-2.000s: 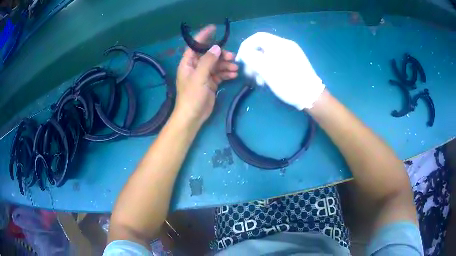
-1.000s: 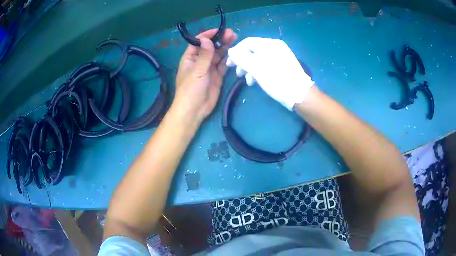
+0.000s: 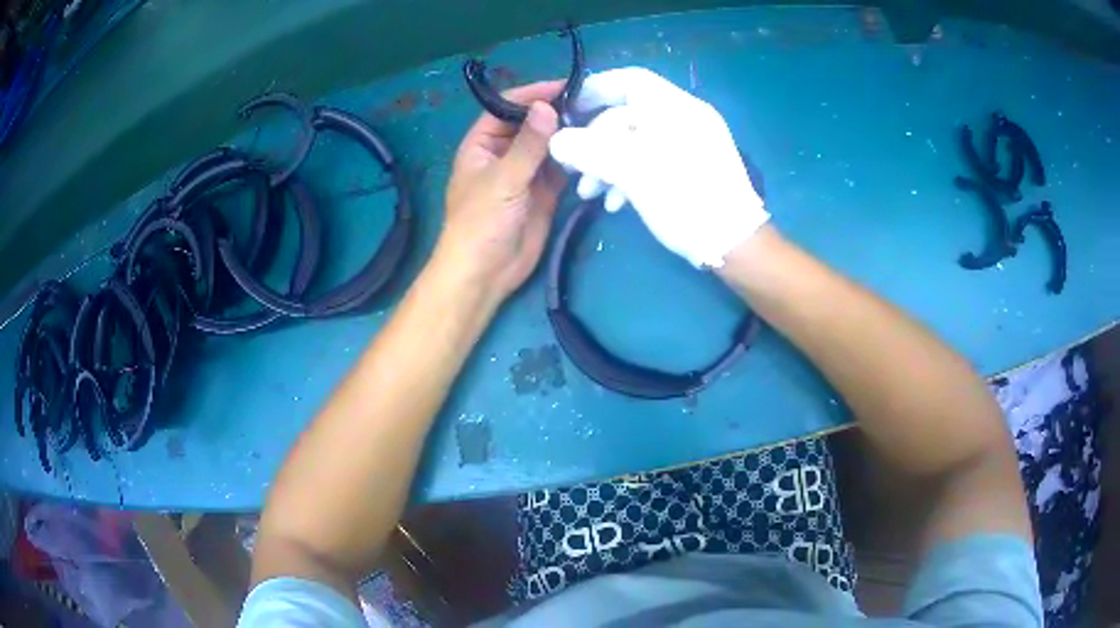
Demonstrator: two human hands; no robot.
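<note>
My bare left hand [image 3: 506, 190] holds a small black yoke [image 3: 496, 101] by its middle, its two ends pointing up and away. My right hand [image 3: 669, 160], in a white glove, has its thumb and fingertips at the right side of the yoke, touching or gripping it. Whether the right fingers hold anything small is hidden. A larger black headband [image 3: 633, 375] lies on the bench below my right hand, which covers its upper part.
A pile of headbands [image 3: 123, 356] lies at the left, with a headband with yoke attached [image 3: 396, 233] at its right end. Several loose yokes [image 3: 1010, 196] lie at the right. The blue-green bench top [image 3: 860, 331] has a darker green strip [image 3: 369, 47] behind it.
The yoke was lifted upright and turned, then moved slightly right with my left hand. My gloved fingers have closed in on its right side. The headband stays on the bench.
</note>
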